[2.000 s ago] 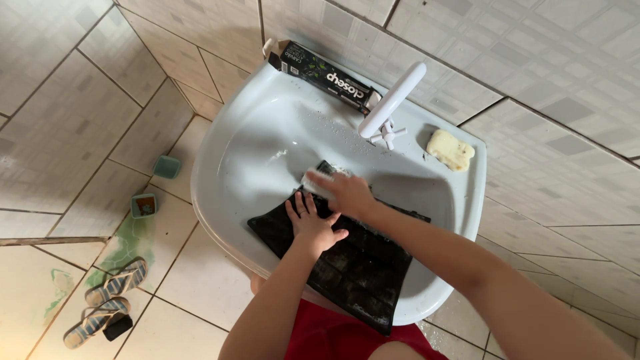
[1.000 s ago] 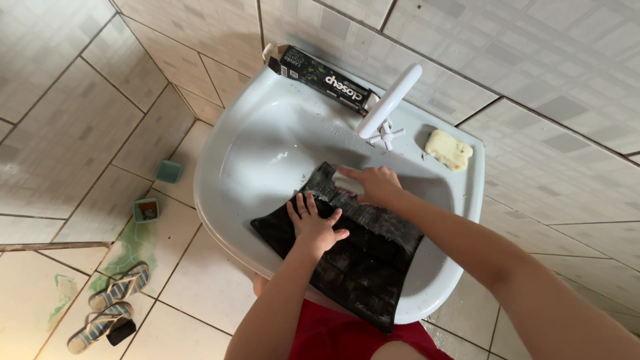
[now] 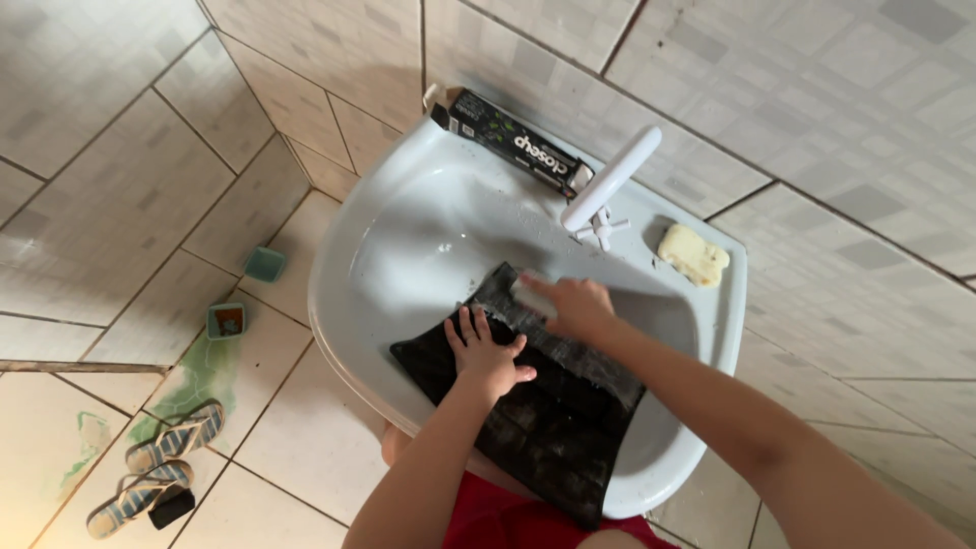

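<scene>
A wet black item [image 3: 557, 435], seemingly a fabric bag or cover, lies across the white washbasin [image 3: 412, 229] and over its front edge. My left hand [image 3: 488, 354] presses flat on it with the fingers spread. My right hand [image 3: 579, 305] grips a small pale object [image 3: 534, 293], blurred, perhaps a brush or a bar of soap, against the upper part of the item. That part looks greyish with suds. A worn cream bar of soap [image 3: 693, 255] rests on the right of the basin's rim.
Behind the bowl stand a white plastic faucet [image 3: 614, 177] and a black Closeup toothpaste box [image 3: 515, 141]. Tiled walls meet behind the basin. On the floor at left are striped flip-flops [image 3: 175, 438], a dark block [image 3: 172, 508] and two small green containers [image 3: 265, 264] [image 3: 226, 322].
My right hand has shifted over the item's upper part, which has turned from mostly black to greyish with suds. The left hand stays in about the same place.
</scene>
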